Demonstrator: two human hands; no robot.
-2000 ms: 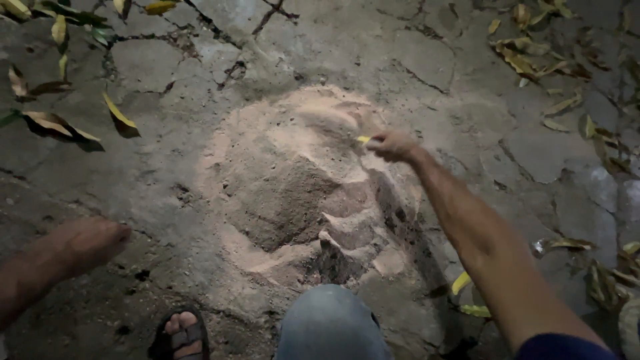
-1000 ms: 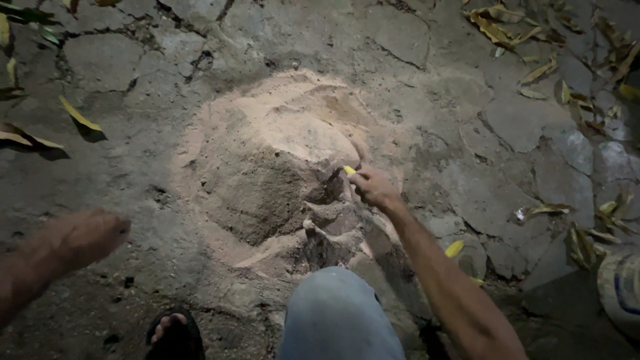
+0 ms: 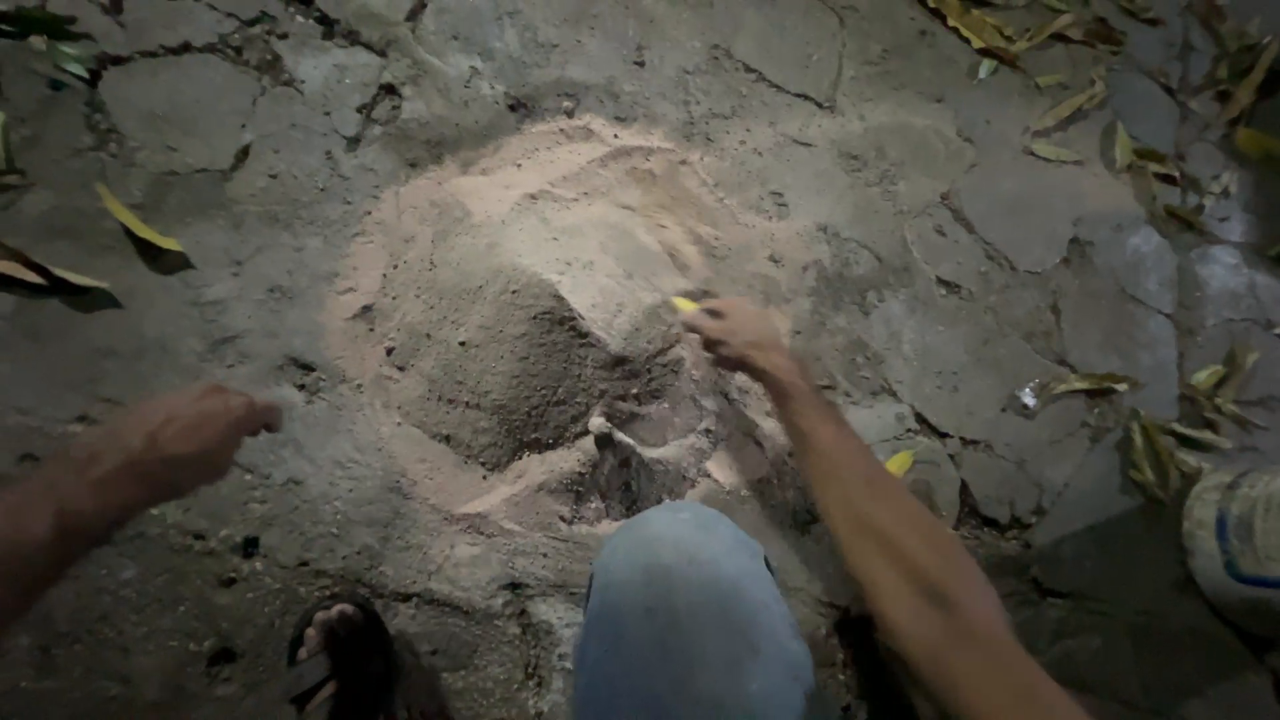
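Note:
A mound of sand or dry mix [image 3: 480, 350] lies in the middle of the ground, darker on its left face and paler around its rim. Over its right side is my right hand [image 3: 735, 335], closed around a tool whose yellow end [image 3: 684, 304] shows at the fingers; the rest of the tool is too blurred to make out. My left hand [image 3: 215, 430] hangs over the ground left of the mound, fingers curled. Whether it holds anything cannot be told. Near my knee, hollows and small ridges [image 3: 650, 435] mark the mound's lower edge.
Cracked paving [image 3: 1040, 220] surrounds the mound. Dry leaves [image 3: 1155, 455] are scattered at right, with more leaves [image 3: 145, 225] at left. A pale sack or container [image 3: 1235, 545] stands at the lower right. My denim-covered knee [image 3: 695, 610] and sandalled foot [image 3: 340, 650] are at the bottom.
My right hand has moved over the mound's right part, from its upper right side toward the middle right. More of the pale sack or container shows at the right as the view shifts.

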